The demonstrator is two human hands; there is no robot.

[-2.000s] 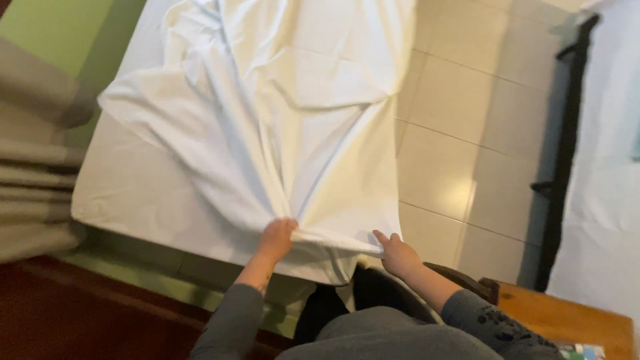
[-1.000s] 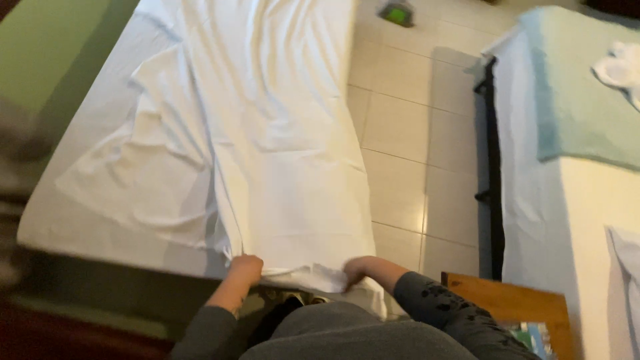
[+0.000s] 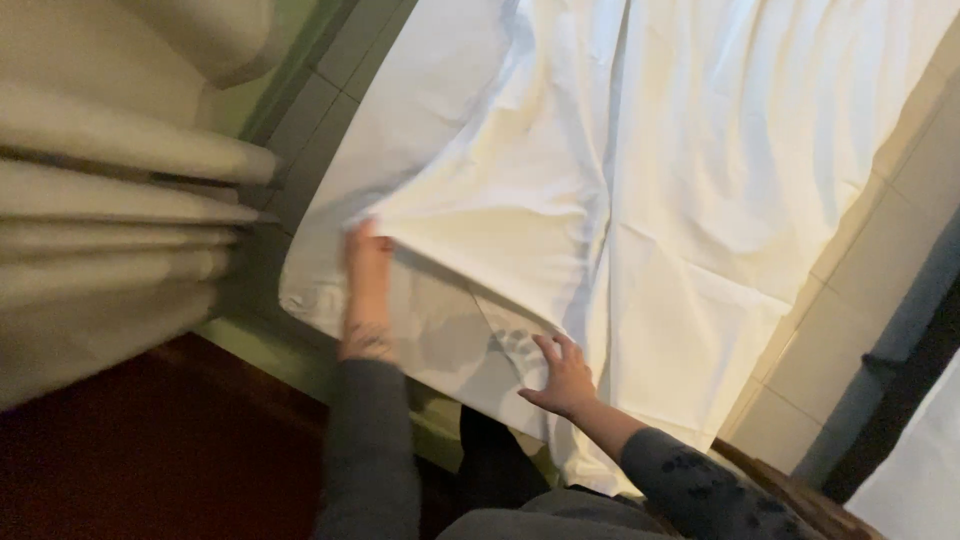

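A white bed sheet (image 3: 690, 225) lies wrinkled over the right and middle of a mattress (image 3: 442, 82) with a white cover. My left hand (image 3: 367, 251) grips the sheet's corner and holds it out over the left part of the mattress, close to its near left corner. From there the sheet's edge runs taut down to the right, towards my right hand (image 3: 562, 379). That hand has its fingers spread at the edge of the sheet, with nothing gripped in it. Some sheet hangs over the mattress's near end, below my right hand.
Beige curtains (image 3: 112, 195) hang at the left beside a green wall. A dark red surface (image 3: 172, 450) is at the lower left. Tiled floor (image 3: 862, 247) runs along the right side, with a dark bed frame (image 3: 907, 405) and another white-covered bed beyond it.
My left hand has moved left with the sheet's corner, spreading the sheet over that side. My right hand has come off the sheet's near right end, and its fingers are now spread. The view has shifted left.
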